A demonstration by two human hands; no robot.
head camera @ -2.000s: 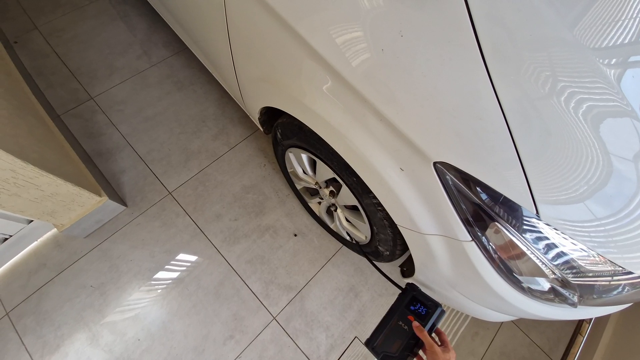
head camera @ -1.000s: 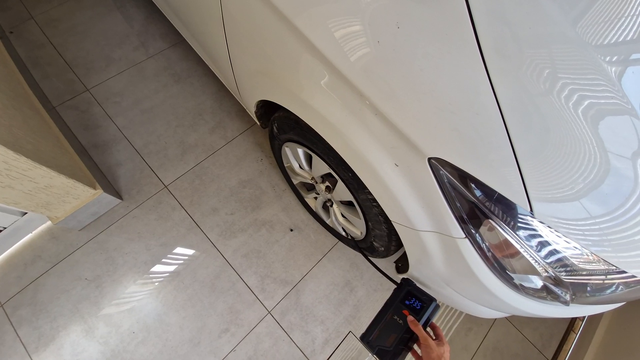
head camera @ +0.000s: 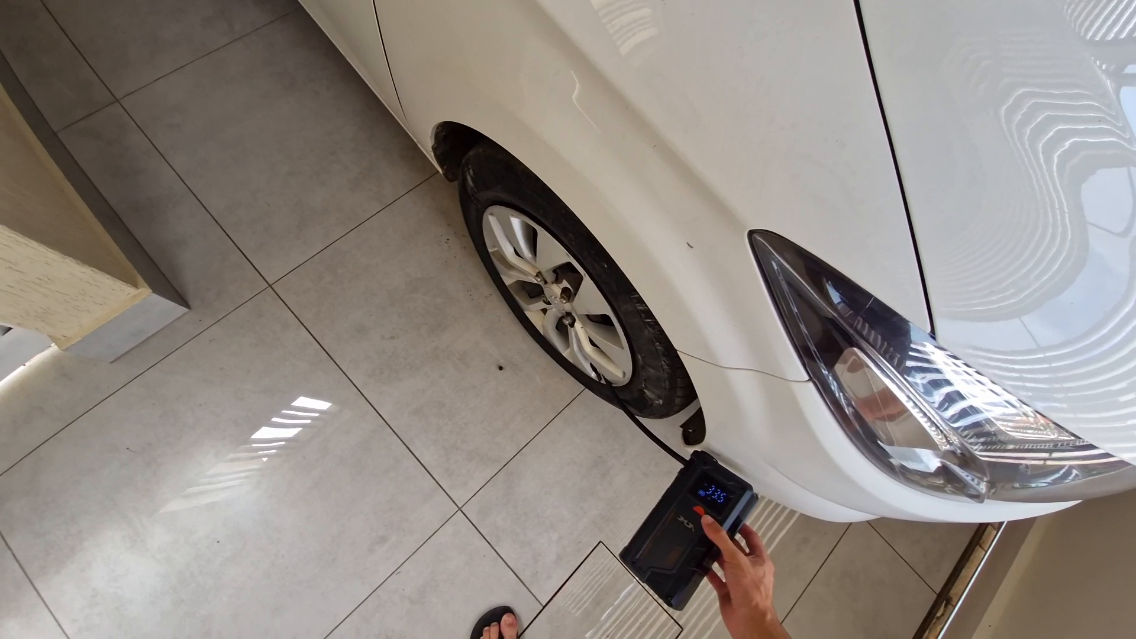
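My right hand [head camera: 747,577] holds a black portable tyre inflator [head camera: 679,532] at its lower right side. A fingertip lies on its front, just below a small orange-red button [head camera: 699,510]. Blue digits glow on its display [head camera: 713,494]. From the inflator's upper end a thin black hose [head camera: 655,439] runs up to the lower edge of the white car's wheel [head camera: 564,297], which has a silver alloy rim and a black tyre [head camera: 652,351]. The hose's far end against the rim is too small to make out. My left hand is out of view.
The car's white fender [head camera: 657,204] and headlight [head camera: 887,382] fill the right side. Grey floor tiles [head camera: 382,355] lie beside the wheel. A textured wall block [head camera: 71,284] juts in at the left. A foot in a black sandal [head camera: 495,621] is at the bottom edge, near a floor cover [head camera: 603,595].
The foot in the sandal has come into view at the bottom edge. My right hand still holds the inflator, and the hose still runs to the wheel.
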